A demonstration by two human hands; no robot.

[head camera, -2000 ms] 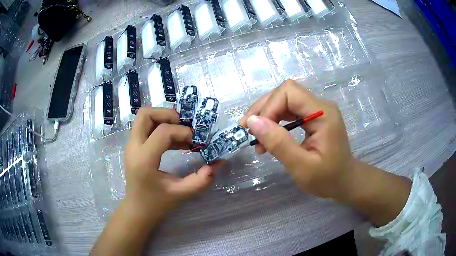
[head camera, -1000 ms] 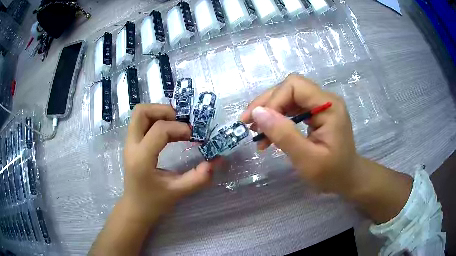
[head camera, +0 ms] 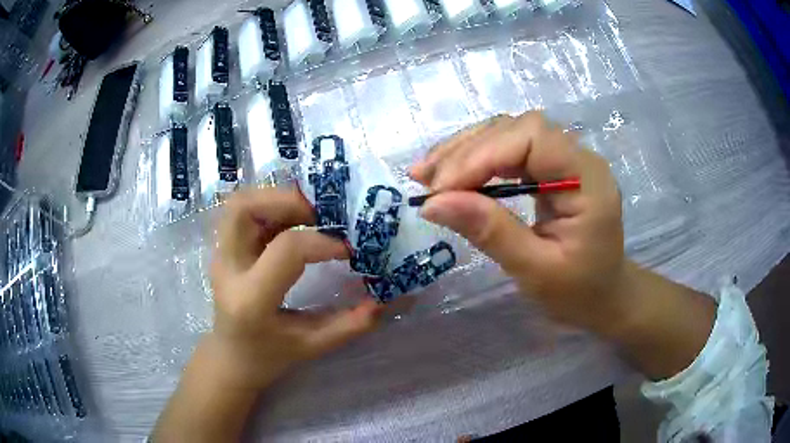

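Observation:
My left hand (head camera: 277,277) holds three electronic units fanned out, their circuit boards facing up. The left board (head camera: 329,182) stands nearly upright, the middle board (head camera: 376,229) leans slightly right, and the right board (head camera: 414,272) points to the right. My right hand (head camera: 520,199) grips a fine pointed tool (head camera: 511,188) with a black grip and red tail end between thumb and fingers. Its thin tip points left at the upper part of the middle board; whether it touches cannot be told. The units' white bodies are mostly hidden below the boards.
A clear plastic tray (head camera: 641,164) lies behind and under my hands, with white units (head camera: 260,125) in its back and left pockets. A second tray (head camera: 30,285) with dark-edged units is at left. A smartphone (head camera: 107,130) with a white cable and a dark pouch (head camera: 95,26) lie at upper left.
The tool has moved from beside the right board to the middle board and now lies nearly level. The right board has swung lower and away from the middle one.

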